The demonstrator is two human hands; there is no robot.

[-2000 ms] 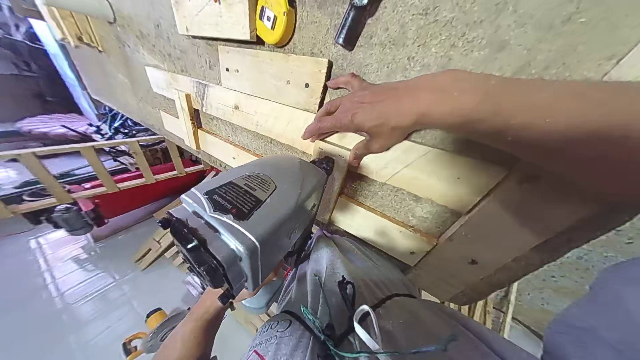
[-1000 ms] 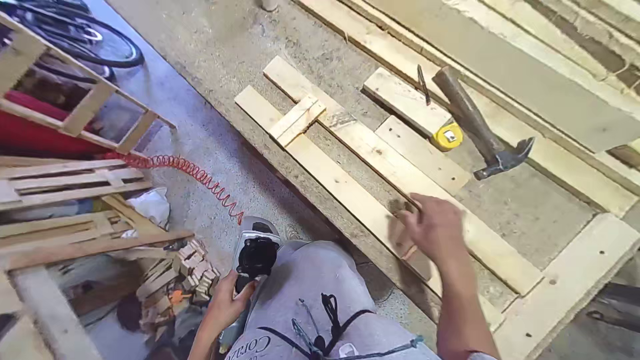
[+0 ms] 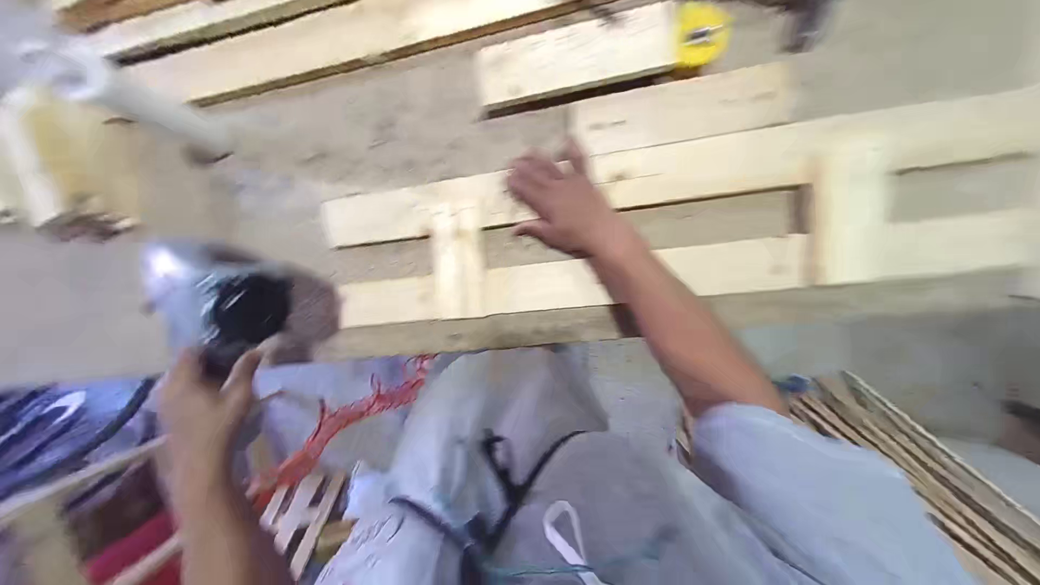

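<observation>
My left hand grips a grey and black pneumatic nailer with a red coiled air hose near it, at the left over the bench edge. My right hand is spread, fingers apart, over the upper of two long parallel wooden slats; whether it touches is blurred. A short crosspiece lies across both slats left of this hand, and another short crosspiece lies across them to its right. The lower slat runs along the bench's near edge.
Behind the slats lie a short board, a wood block and a yellow tape measure. Long boards lie at the back of the bench. Wooden strips are stacked below right. A blurred pale pipe-like object is upper left.
The view has swung strongly. The nailer is now held up at the left beside the bench edge, whereas one second ago it was low by my leg. A second crosspiece now shows across the slats.
</observation>
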